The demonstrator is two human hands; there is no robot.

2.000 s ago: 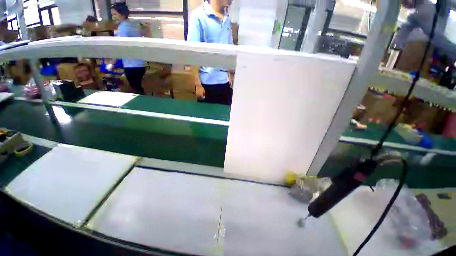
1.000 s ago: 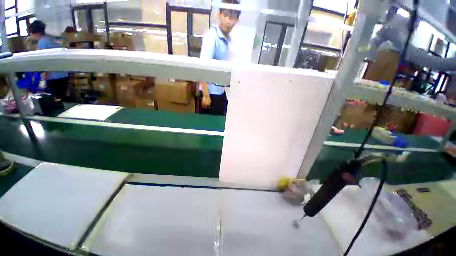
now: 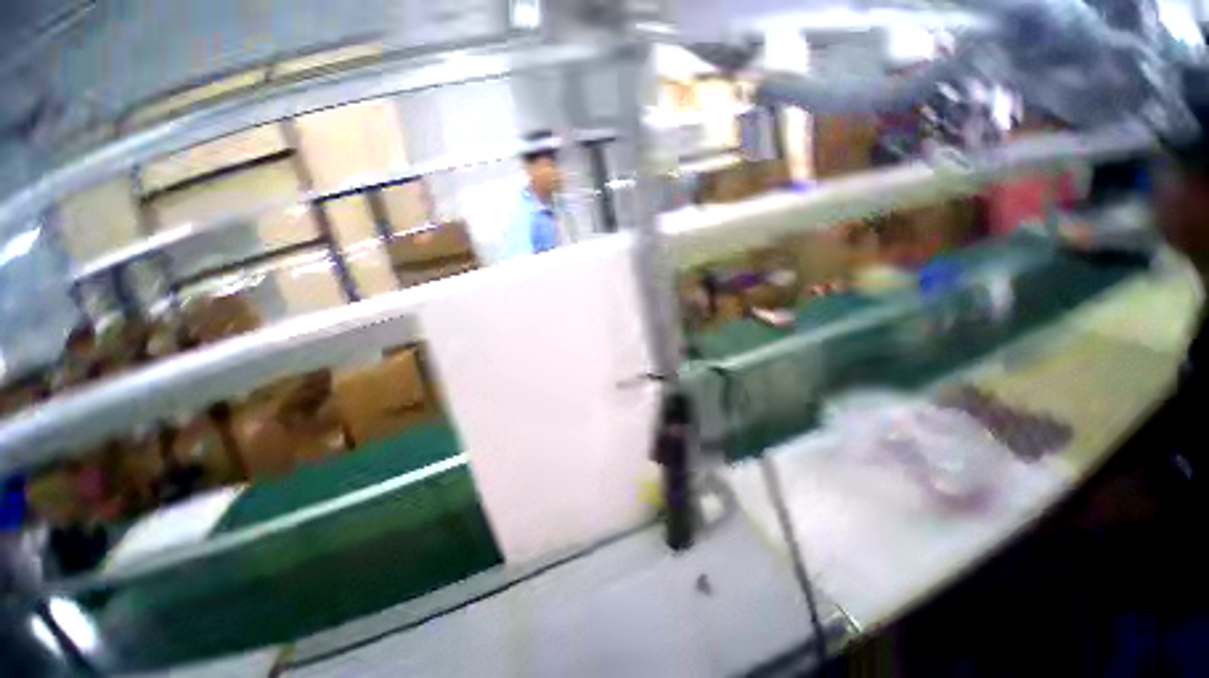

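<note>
Neither of my hands is in the picture. The black electric screwdriver (image 3: 676, 474) hangs nose-down over the white bench top (image 3: 583, 623), just right of the upright white divider panel (image 3: 537, 404). A tiny dark cluster (image 3: 703, 583) lies on the white top below the tool; its pieces are too small to tell. A yellow item (image 3: 652, 493) shows partly behind the screwdriver. The view is tilted and blurred.
A crumpled clear plastic bag (image 3: 928, 457) lies on the bench at the right, beside rows of reddish-brown parts (image 3: 1008, 421). The green conveyor (image 3: 332, 563) runs behind the bench. Cartons (image 3: 378, 397) and a person in light blue (image 3: 538, 205) are beyond. Dark blurred shapes fill the right edge.
The view has swung right and tilted. The screwdriver and panel now show further left, and more of the right-hand bench is in view. The plastic bag also shows further left.
</note>
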